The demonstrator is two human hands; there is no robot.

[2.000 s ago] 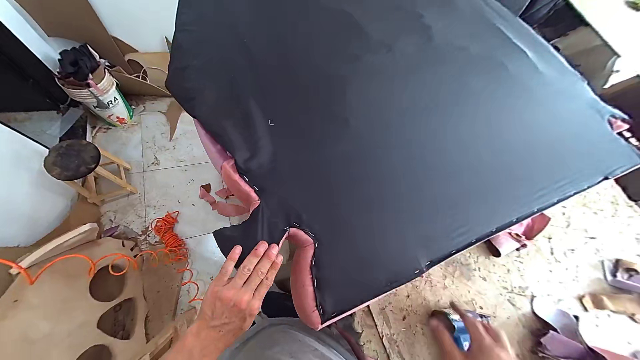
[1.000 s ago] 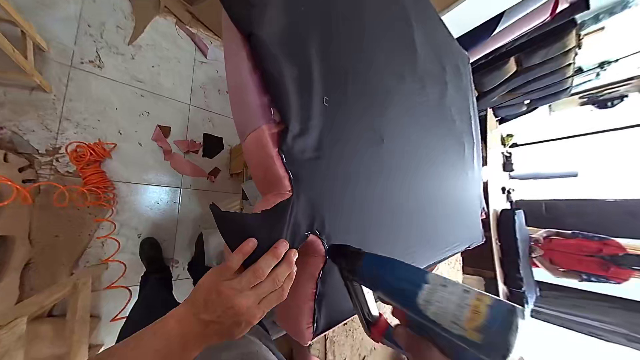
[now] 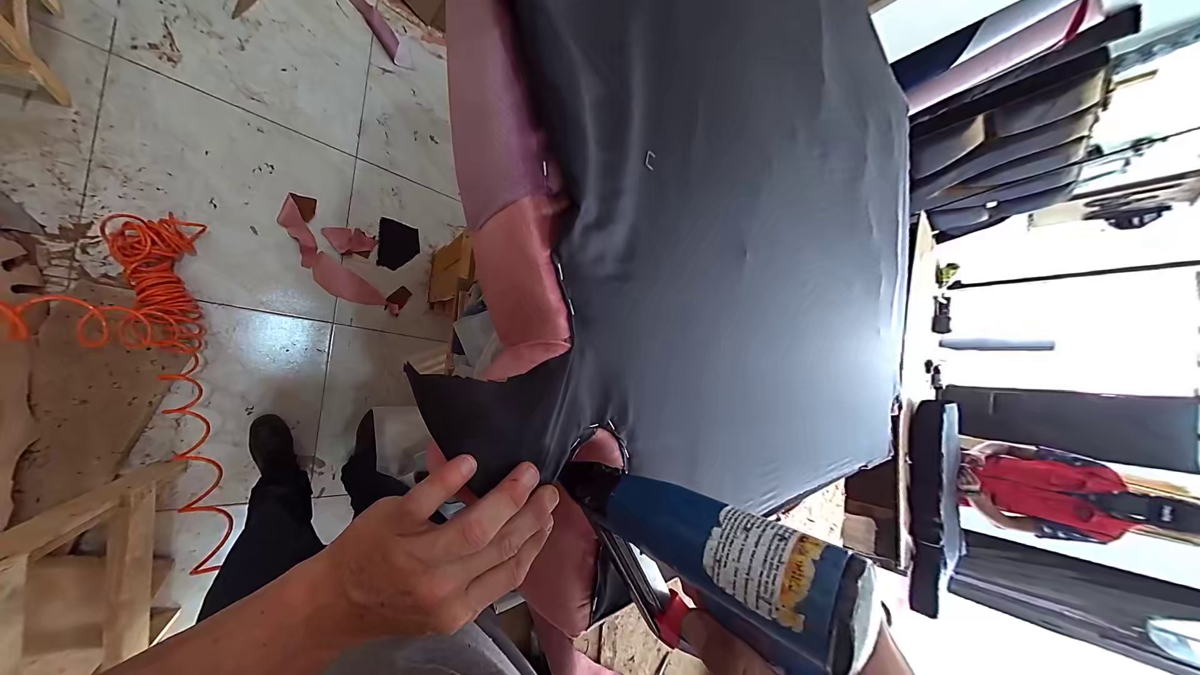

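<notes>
Black lining fabric [image 3: 750, 281] covers the underside of a piece padded along its edge in pink upholstery [image 3: 520, 272]; staples line the seam. My left hand [image 3: 450, 553] lies with fingers spread on a loose black flap [image 3: 497, 422] at the notch in the edge, pressing it beside the pink padding. My right hand [image 3: 722, 642], mostly hidden, is wrapped round a blue pneumatic staple gun [image 3: 722, 553] with a worn label. The gun's black nose sits at the curved pink corner, close to my left fingertips. Whether the nose touches the fabric cannot be told.
An orange coiled air hose [image 3: 155, 281] lies at the left over a wooden frame [image 3: 84, 534]. Pink and black scraps [image 3: 347, 272] are on the tiled floor near my feet. Stacked dark cushions [image 3: 1003, 141] stand at upper right. A person in red [image 3: 1050, 492] is at far right.
The staple gun has come from beside the workpiece's lower edge to the notch near my left hand. Since one second ago its nose has moved left. The view has turned strongly since the oldest frame.
</notes>
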